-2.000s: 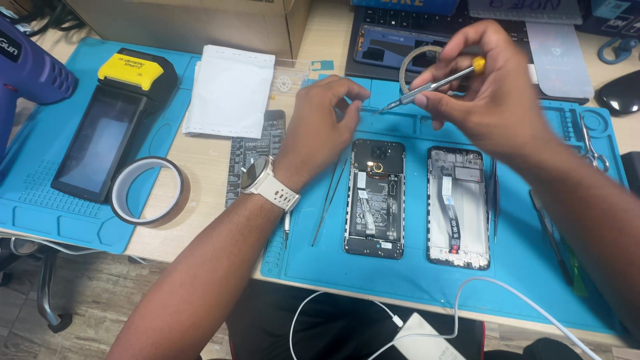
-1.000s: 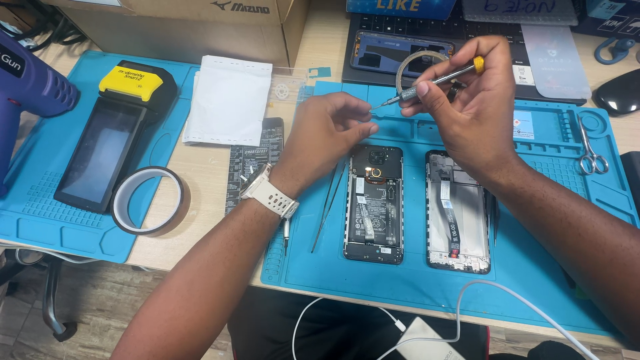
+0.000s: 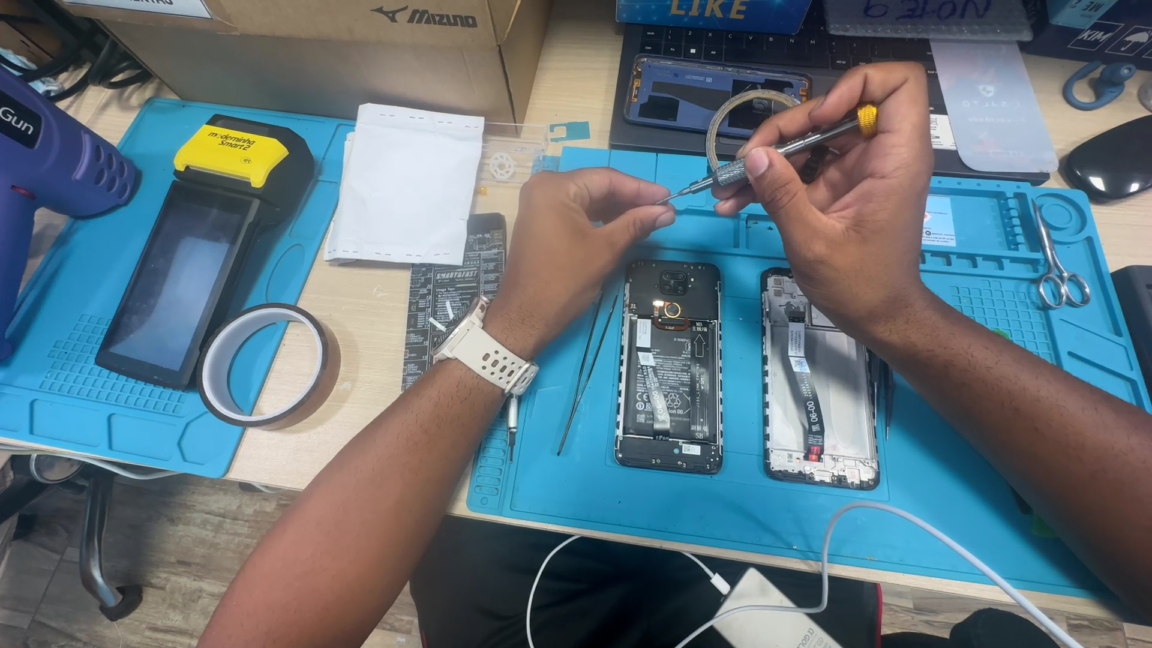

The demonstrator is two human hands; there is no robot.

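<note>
My right hand (image 3: 837, 189) holds a precision screwdriver (image 3: 738, 169) with a knurled metal shaft and yellow end cap, tilted with its tip toward the left. The thumb and index finger of my left hand (image 3: 594, 234) pinch the screwdriver's tip. Below the hands, an opened smartphone with its battery and camera module (image 3: 669, 369) lies on the blue silicone repair mat (image 3: 576, 495). To its right rests a bare phone frame (image 3: 832, 396) with a black flex cable (image 3: 805, 387). Tweezers (image 3: 589, 373) lie left of the opened phone.
A tape roll (image 3: 211, 378), card terminal (image 3: 193, 261) and purple heat gun (image 3: 58, 153) are at left. White paper sheets (image 3: 405, 180) lie before a cardboard box (image 3: 333, 63). Scissors (image 3: 1055, 261) and a mouse (image 3: 1111, 162) are at right. A white cable (image 3: 828, 540) crosses the front edge.
My left hand has come to the screwdriver's tip, where its thumb and index finger now meet. Earlier that hand was a little apart from the tip.
</note>
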